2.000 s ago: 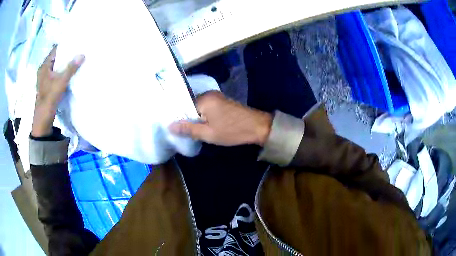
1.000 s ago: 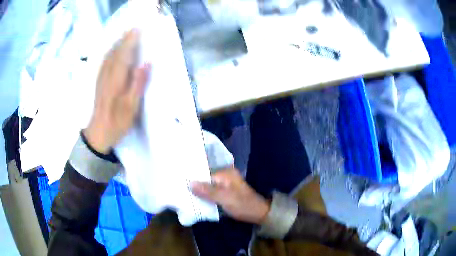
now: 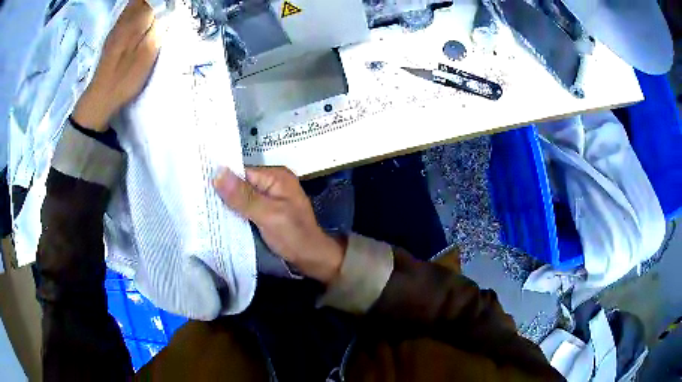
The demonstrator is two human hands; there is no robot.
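Observation:
A pale, finely striped knit garment piece [image 3: 176, 171] lies over the left part of the table and hangs towards the lap. Its upper end is at the needle area [image 3: 209, 22] of the white-grey overlock machine [image 3: 314, 26]. My left hand [image 3: 127, 63] lies on the cloth near its upper left, close to the needle area. My right hand [image 3: 277, 216] grips the cloth's right edge lower down, thumb on top and fingers beneath. A small dark mark shows on the cloth.
Black thread snips [image 3: 456, 79] and a dark round disc [image 3: 453, 50] lie on the white table [image 3: 404, 123]. A printed scale [image 3: 299, 130] runs near its front edge. Blue crates [image 3: 523, 194] stand below right, one with pale garments [image 3: 609, 201] over it. Lint [image 3: 467, 186] covers the floor.
My left hand has moved up the cloth towards the needle area. My right hand still holds the right edge, now higher in view than one second ago. The cloth's stripes now show clearly.

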